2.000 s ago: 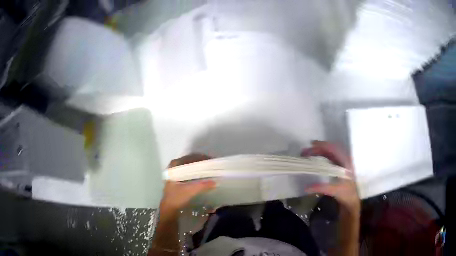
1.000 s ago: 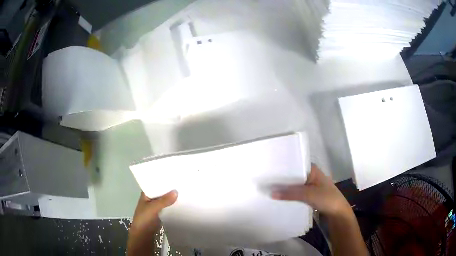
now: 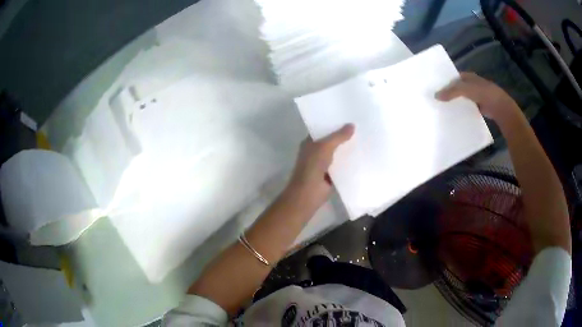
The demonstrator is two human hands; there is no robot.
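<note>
A white sheet stack (image 3: 395, 140) with two small punched holes near its far edge is in front of me at the right. My left hand (image 3: 318, 159) grips its left side, thumb on top. My right hand (image 3: 475, 92) grips its right side, thumb on top. The fingers under the stack are hidden. Whether the stack rests on the bench or on another stack under it cannot be told.
A tall sheet stack (image 3: 332, 38) with stepped edges stands at the back. Another punched sheet (image 3: 166, 121) lies mid-bench. A curled white sheet (image 3: 44, 185) is at the left. A red-bladed floor fan (image 3: 485, 230) stands at lower right, near my right forearm.
The view has turned right. Both hands and the held stack have moved from in front of my body to the bench's right side, where a punched stack lay. The held stack now hides that one.
</note>
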